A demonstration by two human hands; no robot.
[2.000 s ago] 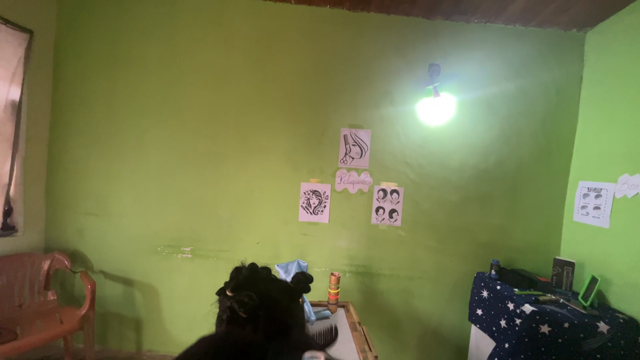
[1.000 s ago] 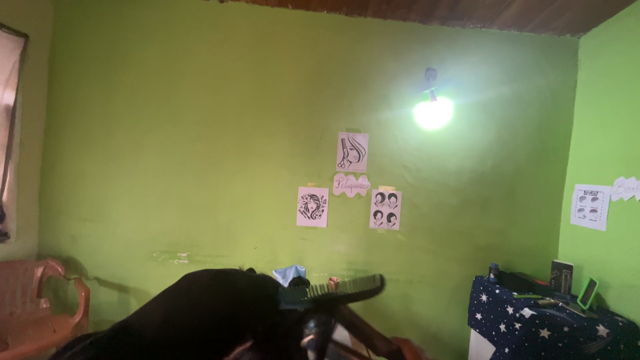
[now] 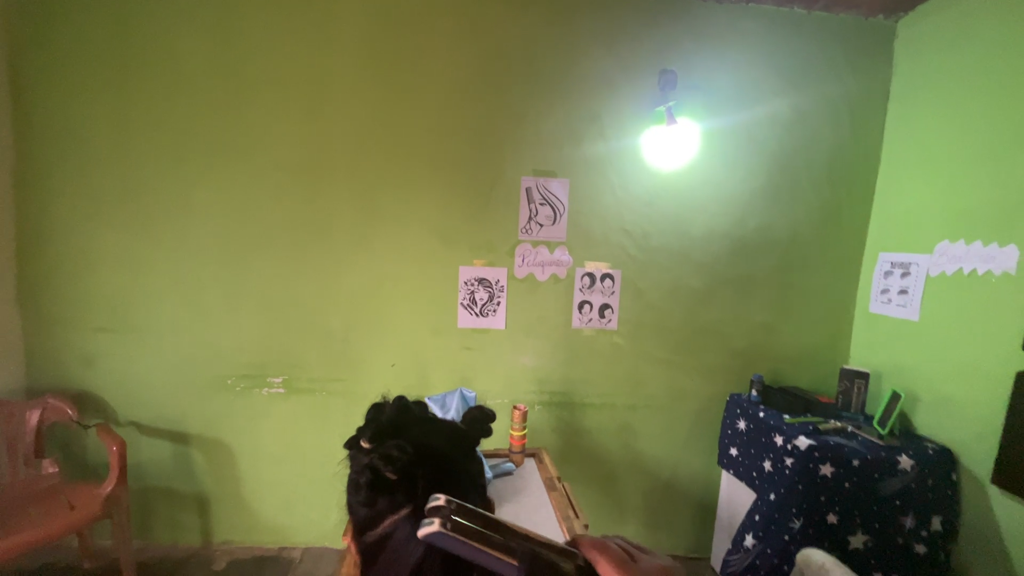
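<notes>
My right hand (image 3: 628,556) is at the bottom edge, closed around a dark hair straightener (image 3: 496,540) whose plates point left. The plates' tips are beside the back of a person's head (image 3: 416,472), which has dark hair pinned up in several rolled sections; whether they touch the hair I cannot tell. A parting shows low on the head. My left hand is out of view. Light blue cloth (image 3: 454,404) shows beyond the head.
Past the head stands a wood-framed table (image 3: 560,496) with a banded cylinder (image 3: 518,432) on it. A star-patterned cloth (image 3: 848,480) covers a stand at right, holding a green-framed item (image 3: 888,412) and several tools. At left is a reddish plastic armchair (image 3: 64,488).
The comb and dark shape that covered the lower middle one second ago are out of view. The hair straightener now shows in my right hand beside the head.
</notes>
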